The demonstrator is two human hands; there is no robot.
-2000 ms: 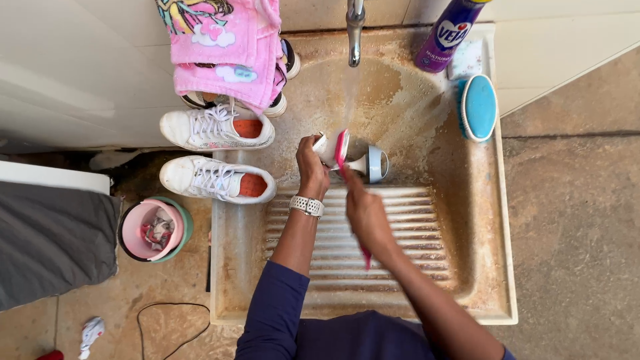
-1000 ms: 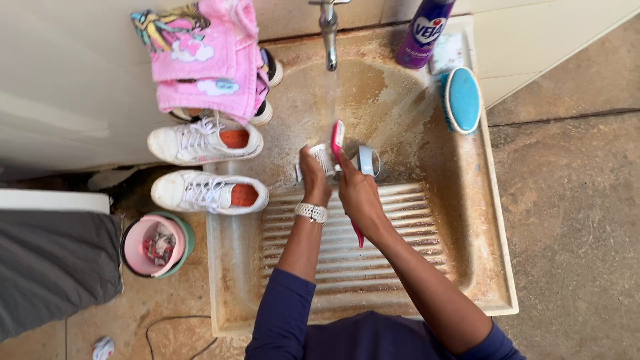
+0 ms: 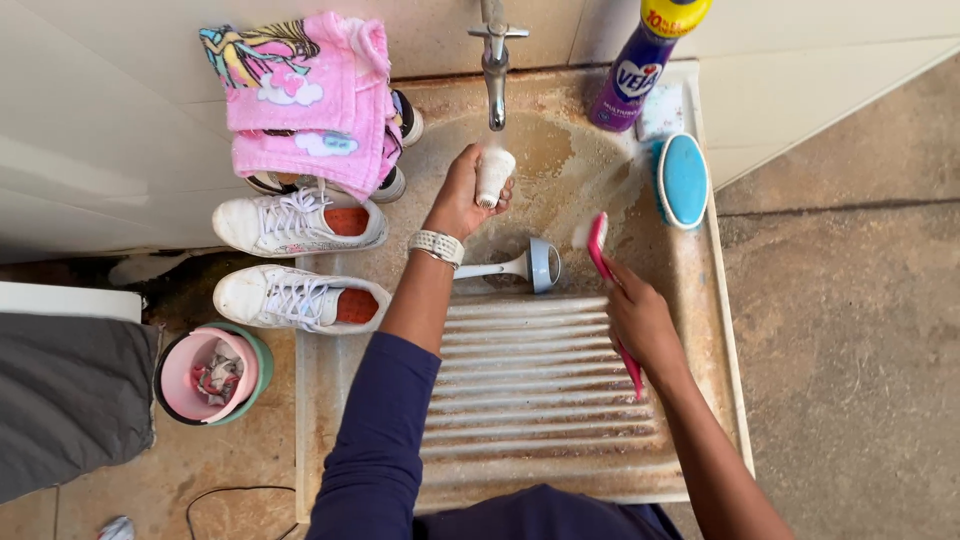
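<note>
Under the metal tap (image 3: 496, 75), my left hand (image 3: 459, 196) holds a small white tapered piece (image 3: 495, 177) with short teeth or bristles at its lower end. Its exact kind I cannot tell. My right hand (image 3: 641, 315) grips a pink toothbrush (image 3: 598, 244), bristles up, to the right and apart from the white piece. A white-handled tool with a grey-blue round head (image 3: 541, 265) lies in the basin of the stained sink (image 3: 701, 300), just below my left hand. The ribbed washboard (image 3: 532, 375) lies nearer my body.
White sneakers (image 3: 300, 225) and a folded pink towel (image 3: 307, 112) over darker shoes line the sink's left side. A purple spray can (image 3: 634, 75), a bar of soap (image 3: 661, 112) and a blue scrub brush (image 3: 683, 181) stand at the right rim. Nested buckets (image 3: 206, 375) sit on the floor.
My right hand with the pink toothbrush has moved away to the right from the white piece. My left hand has raised the white piece toward the tap.
</note>
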